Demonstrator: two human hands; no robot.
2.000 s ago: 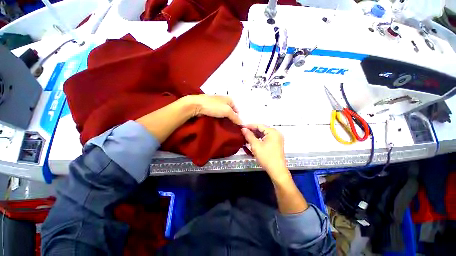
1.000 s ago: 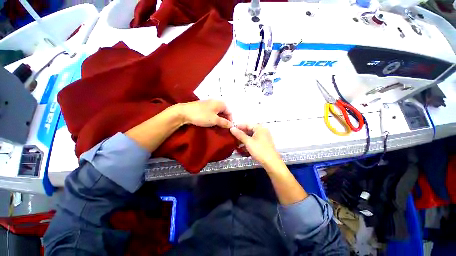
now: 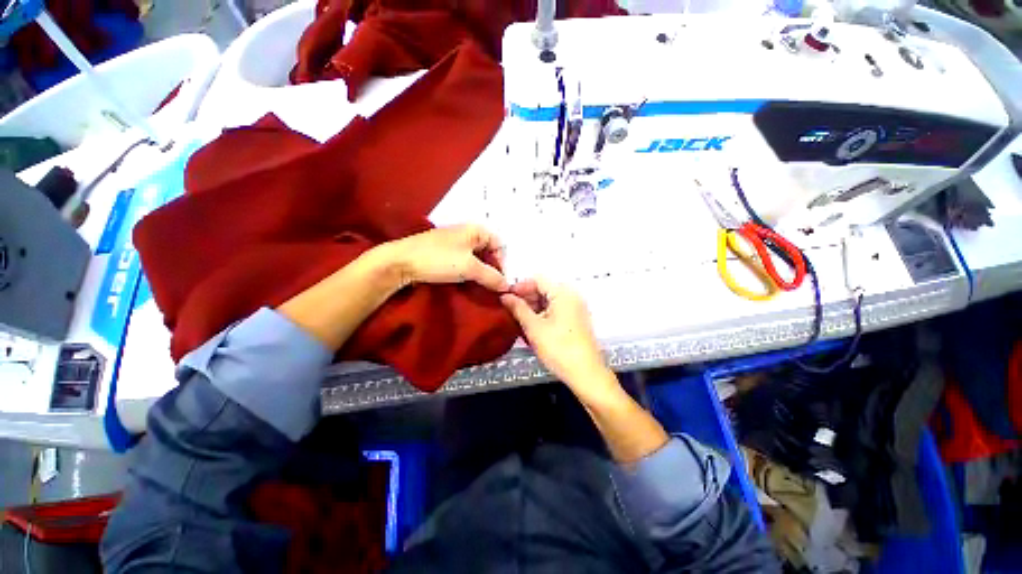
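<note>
The dark red garment piece (image 3: 291, 213) lies in a large soft heap on the white table, left of the needle area. My left hand (image 3: 454, 256) rests over its right part, thumb and fingers pinching the garment edge. My right hand (image 3: 551, 320) meets it fingertip to fingertip at the same edge, just in front of the machine head. What exactly is between the fingertips is too small to tell. The scissors (image 3: 756, 256), with one yellow and one red loop, lie on the table to the right of my hands, blades pointing away.
The white JACK sewing machine (image 3: 684, 123) stands behind my hands, its presser foot (image 3: 583, 200) at the left end. A dark cord (image 3: 816, 303) trails beside the scissors over the front edge. More red garments (image 3: 415, 39) lie behind. Blue bins (image 3: 717, 426) stand below the table.
The view has shifted a little, so the machine and scissors appear further left. Both hands stay pinched together at the garment edge; the heap keeps nearly the same shape.
</note>
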